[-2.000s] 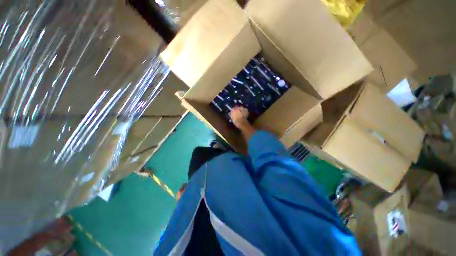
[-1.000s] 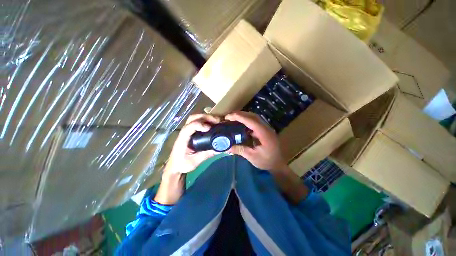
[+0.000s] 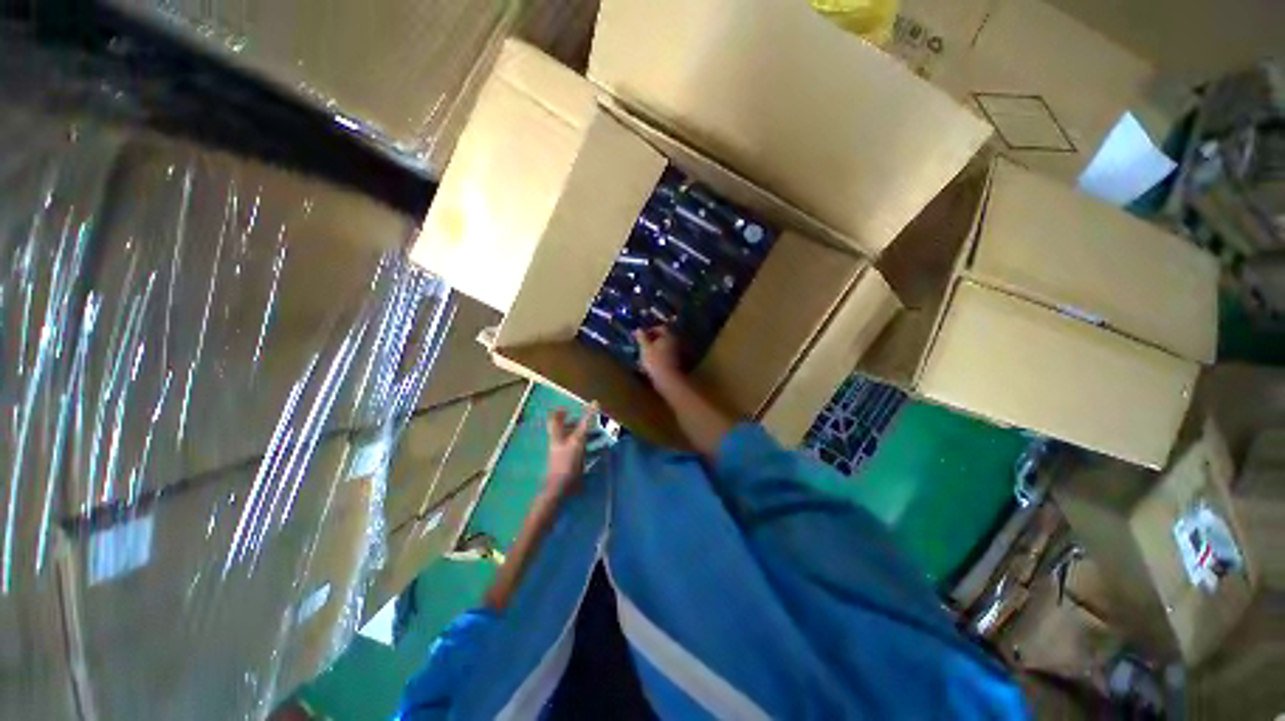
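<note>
An open cardboard carton (image 3: pixel 564 211) stands in front of me with its flaps spread. Dark, shiny packed goods (image 3: pixel 691 240) lie in rows at its bottom. My right hand (image 3: pixel 657 352) reaches inside to the near side of the goods; its fingertips are small and blurred, so whether it holds one is unclear. My left hand (image 3: pixel 567 440) is outside, at the carton's near edge, with its fingers apart and nothing seen in it.
Cartons in stretch film (image 3: pixel 212 352) fill the left. Another carton (image 3: pixel 1064 338) stands at the right, with a white sheet (image 3: pixel 1127 159) behind it. A yellow sack (image 3: pixel 860 14) shows at the top. Green floor (image 3: pixel 944 479) shows below; a labelled carton (image 3: pixel 1205 542) is at the lower right.
A second ago both hands held a dark round item in front of my chest. Now that item is not seen in them; the right hand is in the carton and the left has moved apart.
</note>
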